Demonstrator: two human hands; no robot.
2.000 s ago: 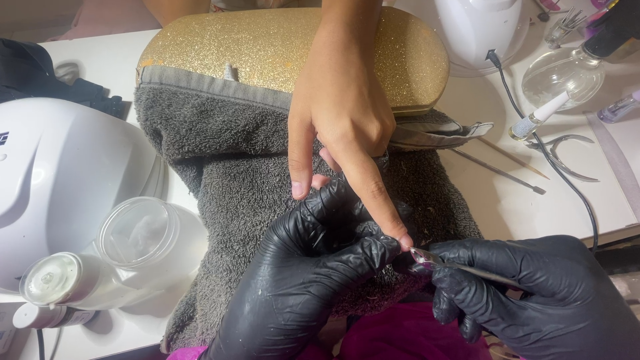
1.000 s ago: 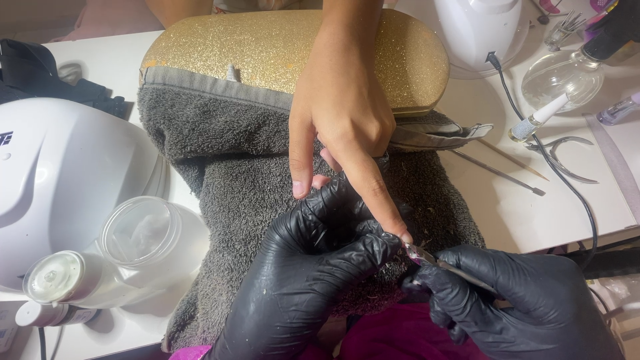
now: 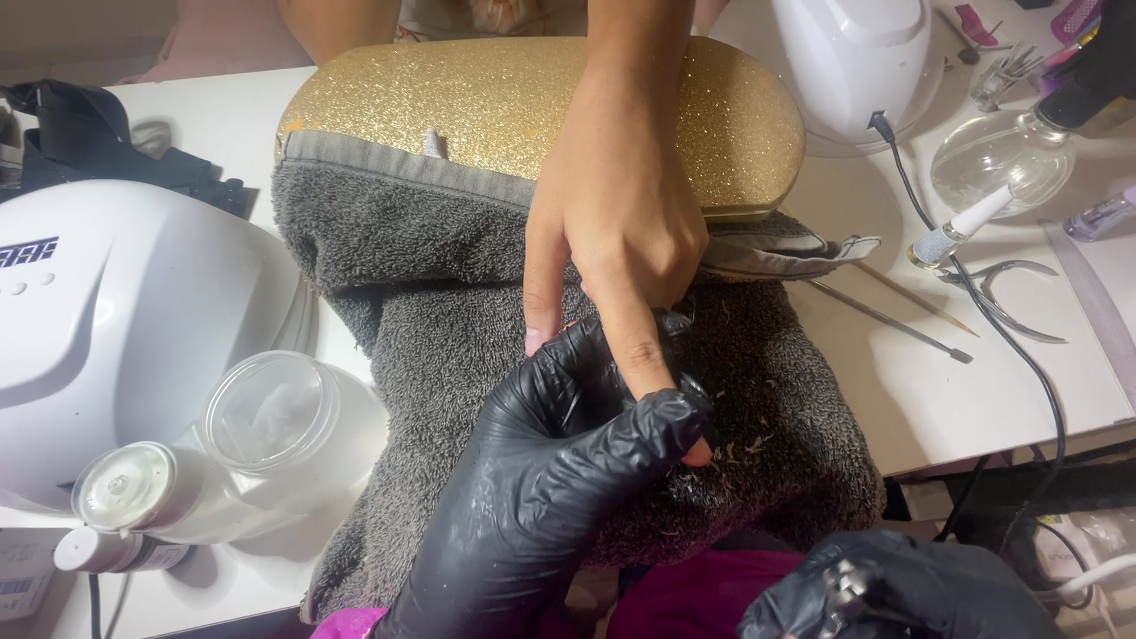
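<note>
In a black glove, my left hand (image 3: 568,453) grips the extended index finger of another person's hand (image 3: 621,213), my thumb lying across it near the tip. The fingertip (image 3: 698,453) shows below my thumb. Under both lies a dark grey terry towel (image 3: 444,373) with pale shavings on it, its upper edge against a gold glitter armrest (image 3: 426,98). My gloved right hand (image 3: 896,590) is low at the right, apart from that finger, closed around metal nippers (image 3: 848,590), whose jaws are partly visible and blurred.
A white nail lamp (image 3: 195,302) and clear plastic jar (image 3: 271,413) stand left. Right of the towel lie a metal pusher (image 3: 887,319), a wooden stick (image 3: 919,300), other nippers (image 3: 1016,302), a polish bottle (image 3: 941,244) and a black cable (image 3: 1021,355). Another white device (image 3: 852,62) stands behind.
My right hand with the metal tool has moved away from the other person's fingertip, down and to the right. My left thumb now lies across the finger near its tip.
</note>
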